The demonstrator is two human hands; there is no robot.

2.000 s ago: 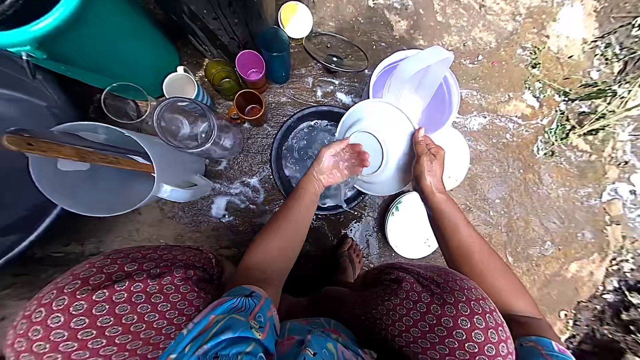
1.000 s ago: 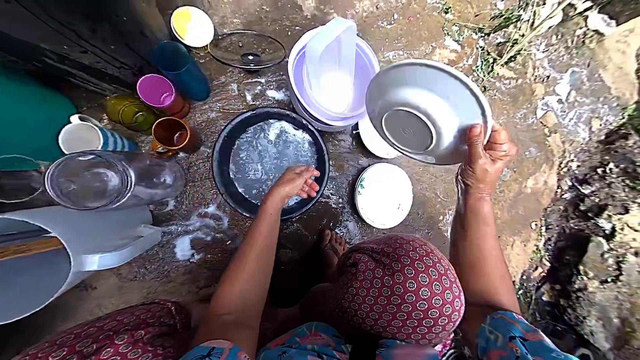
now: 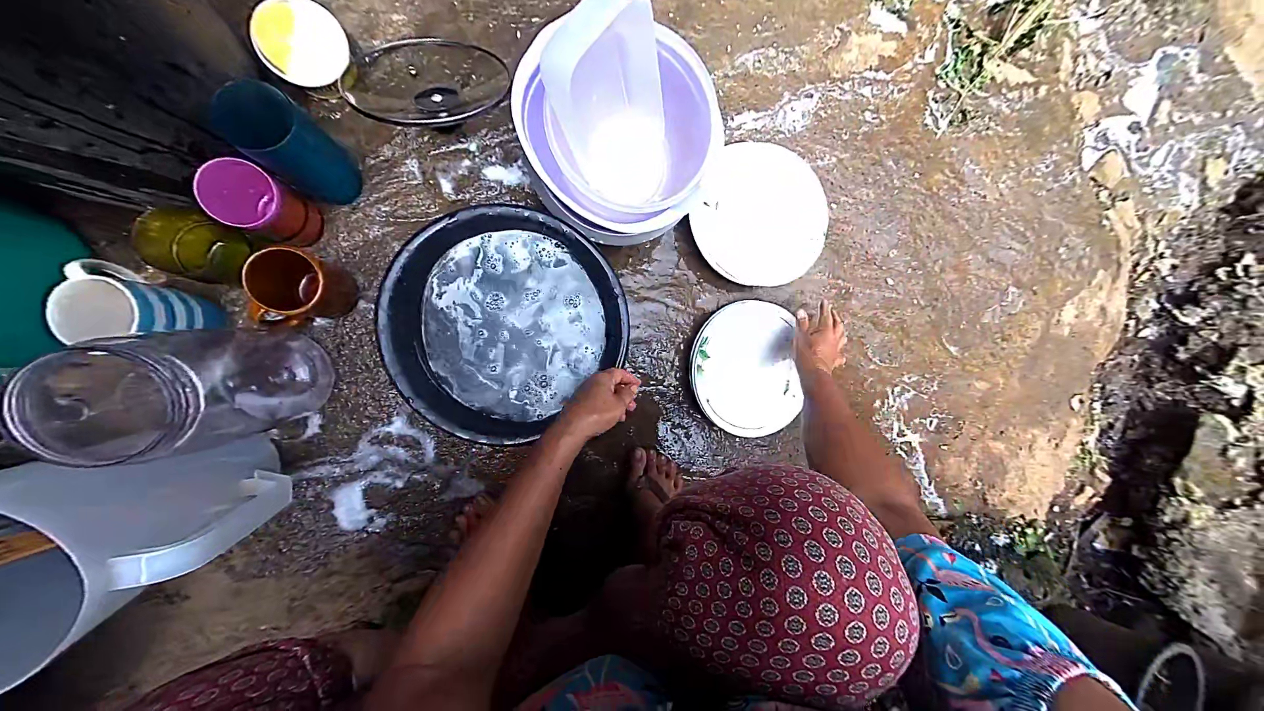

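My left hand (image 3: 600,403) is at the lower right rim of a black basin (image 3: 400,380) of sudsy water, its fingers curled together and nothing visible in them. Over at the right edge of a stack of white plates (image 3: 750,380) with a green leaf pattern is my right hand (image 3: 821,339), its fingers apart. Beyond that stack lies a round white dish (image 3: 758,214). It adjoins a lilac plastic basin (image 3: 696,94), in which a translucent white plastic jug (image 3: 602,69) stands.
On the left lie a blue cup (image 3: 286,138), a pink cup (image 3: 242,195), a brown mug (image 3: 296,284), a striped mug (image 3: 138,308), a clear plastic jar (image 3: 237,380) and a large grey jug (image 3: 148,504). A glass lid (image 3: 425,81) lies behind the black basin. Rough, stony ground borders the right.
The metal bowl in my right hand a second ago is out of my hand and not seen. That hand has come down to the plate stack. My left hand remains by the black basin's rim.
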